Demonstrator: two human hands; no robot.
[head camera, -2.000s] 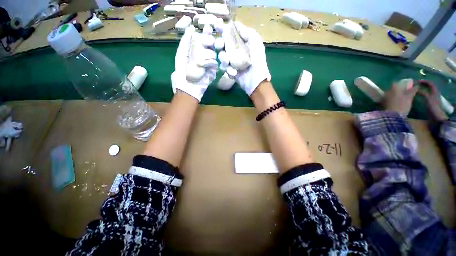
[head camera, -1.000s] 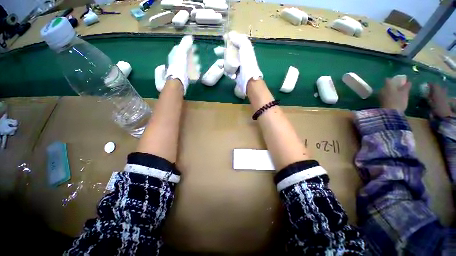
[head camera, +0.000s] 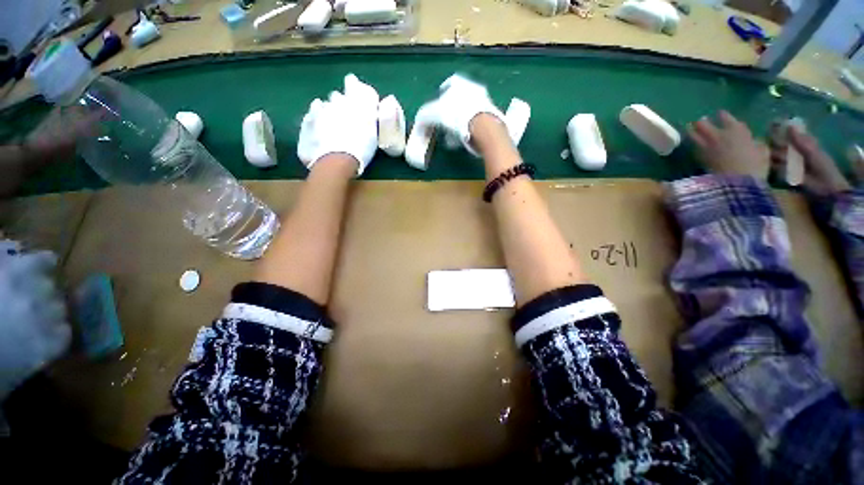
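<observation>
Off-white oblong units lie spaced along the green conveyor belt (head camera: 284, 80). My left hand (head camera: 339, 125), in a white glove, is over the belt with its back up, beside an upright-edged unit (head camera: 390, 125); its fingertips and palm side are hidden. My right hand (head camera: 461, 112), gloved and blurred, is over the belt between a tilted unit (head camera: 420, 145) and another unit (head camera: 517, 120). I cannot tell whether either hand grips a unit. A white card (head camera: 470, 289) lies on the brown cardboard (head camera: 398, 379) in front of me.
A clear bottle (head camera: 180, 161) stands at left. A white disc (head camera: 189, 280) and teal block (head camera: 99, 314) lie near it. Another person's blurred gloved hand (head camera: 28, 308) is at far left; plaid sleeves (head camera: 734, 284) reach in at right. A clear tray (head camera: 327, 26) of units sits on the far bench.
My hands have come down from held up over the belt, with units in them earlier, to low over the belt. A blurred gloved hand has entered at far left.
</observation>
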